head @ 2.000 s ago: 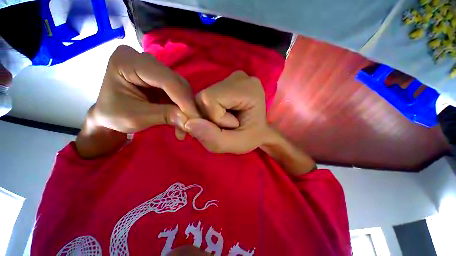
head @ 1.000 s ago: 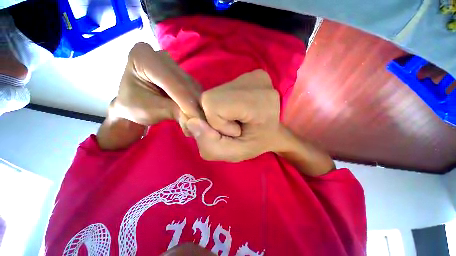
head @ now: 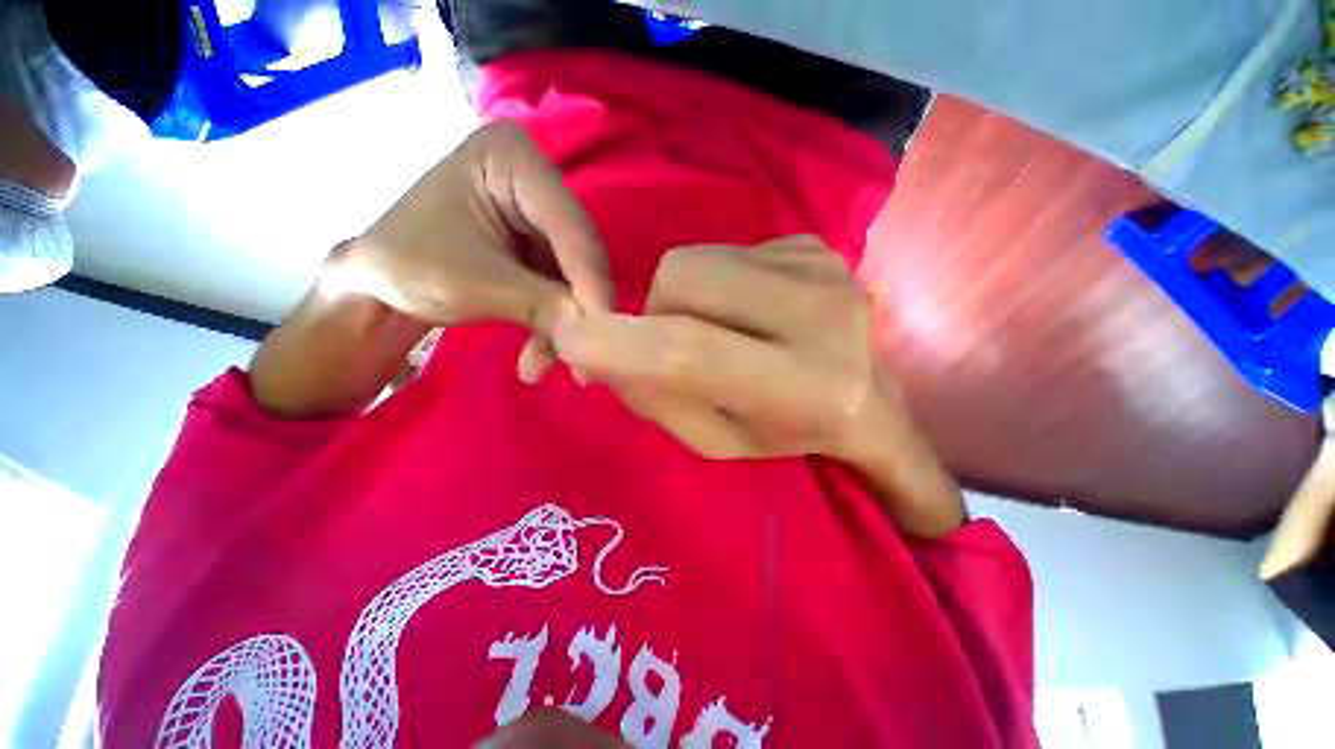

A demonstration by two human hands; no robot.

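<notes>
My left hand [head: 454,242] and my right hand [head: 747,351] meet in front of my red shirt, above the lap. The left thumb and forefinger are pinched together at the right hand's fingertips. The right hand's fingers are bent and closed towards the same point. Any small piece between the fingertips is hidden or too small to tell. A few yellow pieces [head: 1310,103] lie on the pale blue-grey table cover [head: 1025,66] at the upper right, partly cut off by the frame's edge.
A blue plastic stool [head: 1230,307] stands on the reddish-brown floor [head: 1010,307] at the right, below the table edge. Another blue stool [head: 293,66] is at the upper left. Another person's pale sleeve [head: 30,242] shows at the left edge, and a person's hand [head: 1303,520] at the right edge.
My right fingers have loosened from a tight curl and extend more towards the left fingertips. The yellow pieces have shifted towards the right edge since the oldest frame. A person's hand has appeared at right.
</notes>
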